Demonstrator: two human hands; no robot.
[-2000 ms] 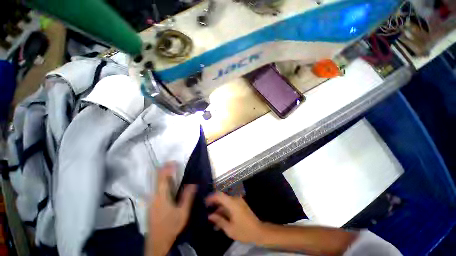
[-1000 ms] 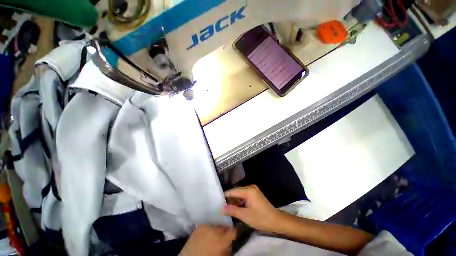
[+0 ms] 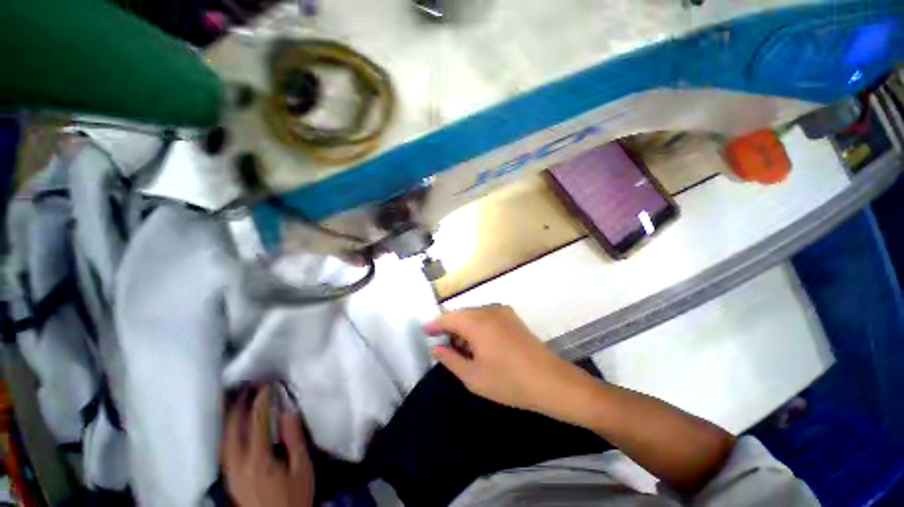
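A white garment with narrow navy bands (image 3: 173, 297) is heaped left of and under the machine head. Its edge runs up to the presser foot (image 3: 432, 265) under the bright lamp. My right hand (image 3: 486, 356) pinches the garment's right edge on the table, a little below the foot. My left hand (image 3: 266, 451) lies at the lower left on the cloth, fingers apart and slightly blurred; whether it grips cloth is unclear. A navy fabric panel (image 3: 436, 426) lies between and below the hands. The sewing machine (image 3: 525, 149) is white with a blue stripe.
A smartphone (image 3: 615, 198) lies on the machine bed, with an orange object (image 3: 758, 155) right of it. A green cone (image 3: 99, 64) hangs at upper left. A yellowish coil (image 3: 327, 99) sits on the head. A white sheet (image 3: 719, 366) and blue plastic (image 3: 862, 396) are at the right.
My right hand has moved up towards the presser foot with the garment edge. My left hand has moved left, away from it. More navy fabric shows, and the camera view has shifted.
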